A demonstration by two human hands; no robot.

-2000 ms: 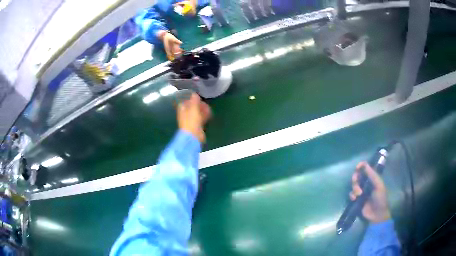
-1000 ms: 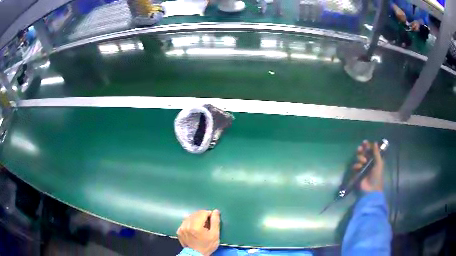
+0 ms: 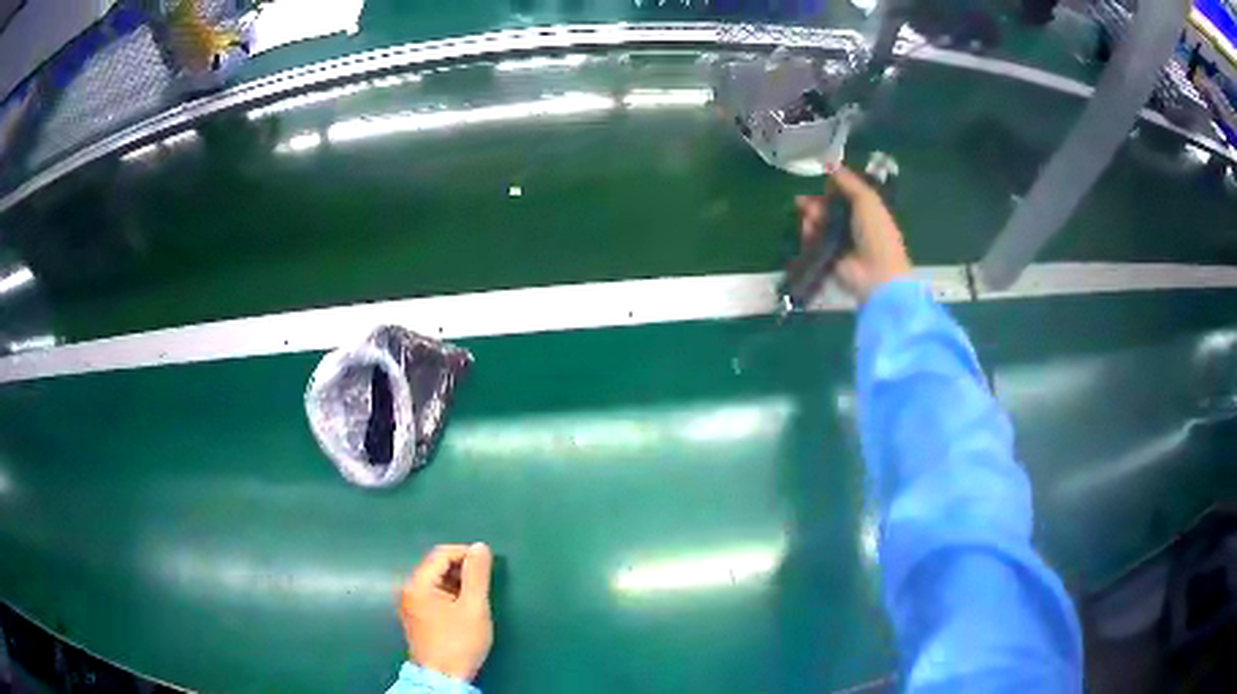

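My right hand (image 3: 861, 237) holds the black electric screwdriver (image 3: 818, 258) over the pale strip, its fingertips close to a partly assembled unit (image 3: 800, 129) on the far belt. The unit is white at its near end with dark parts inside; whether my fingers touch it I cannot tell. My left hand (image 3: 448, 610) is low over the near green surface, fingers curled and thumb against them; anything tiny between them cannot be made out. The clear crinkled screw bag (image 3: 364, 414) lies beyond it to the left, its round mouth open and dark inside.
A pale strip (image 3: 570, 305) divides the near green surface from the far belt. A grey post (image 3: 1085, 156) rises from the strip at the right. A small pale speck (image 3: 514, 191) lies on the far belt. Yellow items (image 3: 200, 37) stand beyond it at the upper left.
My right hand has moved forward with the screwdriver, from the near surface to the unit. My left hand has drawn back from the far belt and stays low. The view has shifted.
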